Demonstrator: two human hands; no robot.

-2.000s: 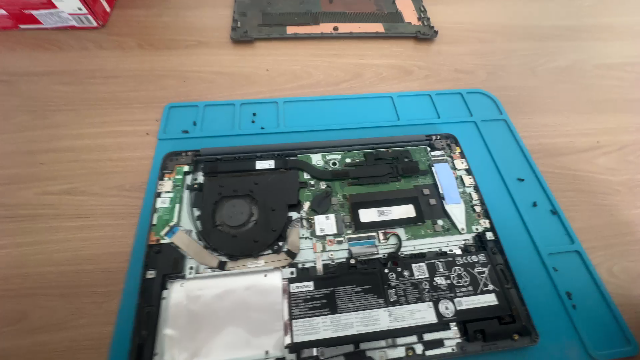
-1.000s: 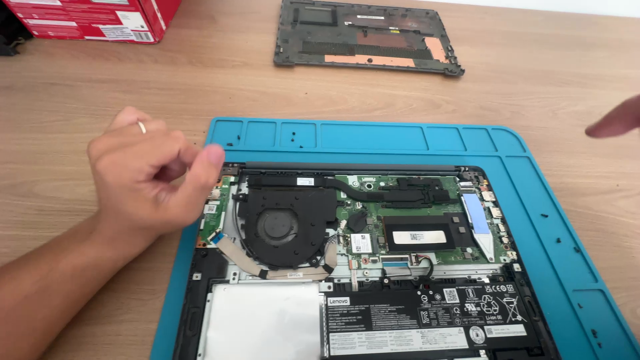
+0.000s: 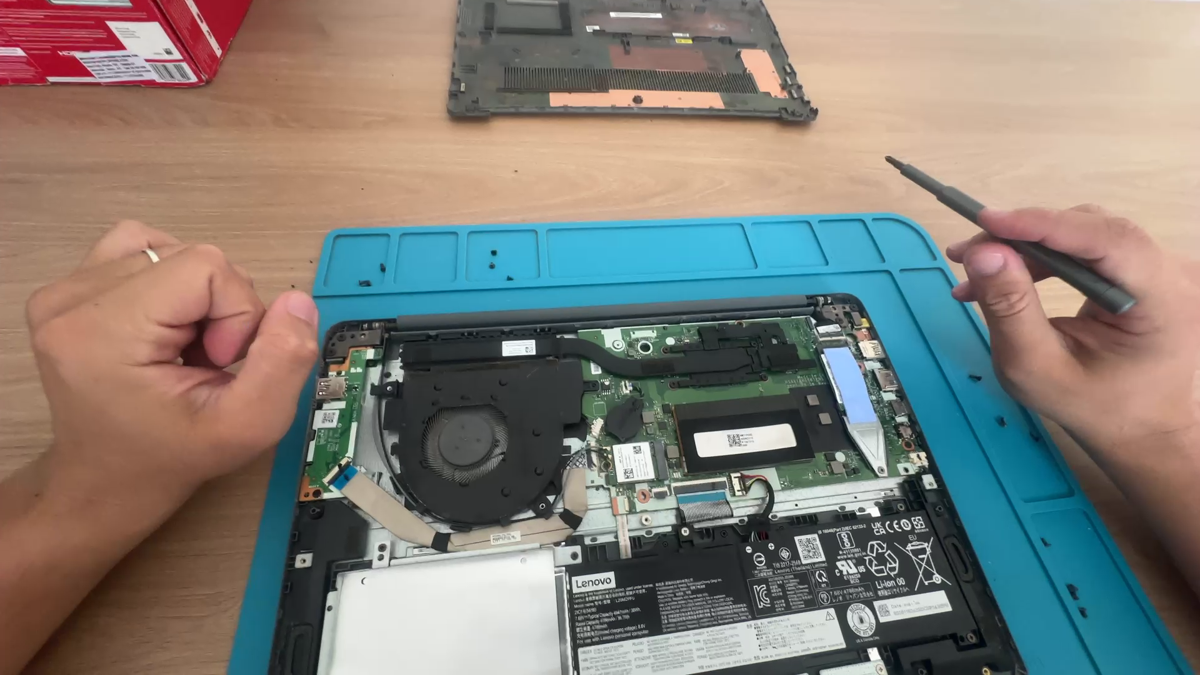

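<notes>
An opened Lenovo laptop base lies on a blue silicone work mat [image 3: 647, 251], showing its cooling fan [image 3: 466, 436], green motherboard [image 3: 609, 349], black battery [image 3: 694, 600] and a flat ribbon cable [image 3: 398, 516]. My left hand [image 3: 169, 347], with a ring on one finger, is loosely curled beside the laptop's upper left corner and holds nothing that shows. To the right of the laptop, my right hand [image 3: 1078, 309] grips a dark grey precision screwdriver [image 3: 1041, 253] between thumb and fingers. Its tip points up and left, away from the laptop.
The laptop's detached bottom cover [image 3: 637, 75] lies at the back of the wooden table [image 3: 375, 150]. A red cardboard box [image 3: 112, 42] stands at the back left. Small dark screws [image 3: 493, 253] sit in the mat's top compartments, and several more lie along its right side.
Both hands were out of view two seconds ago. The left came in first, with only a fingertip of the right at the edge; now the right hand is in view with the screwdriver.
</notes>
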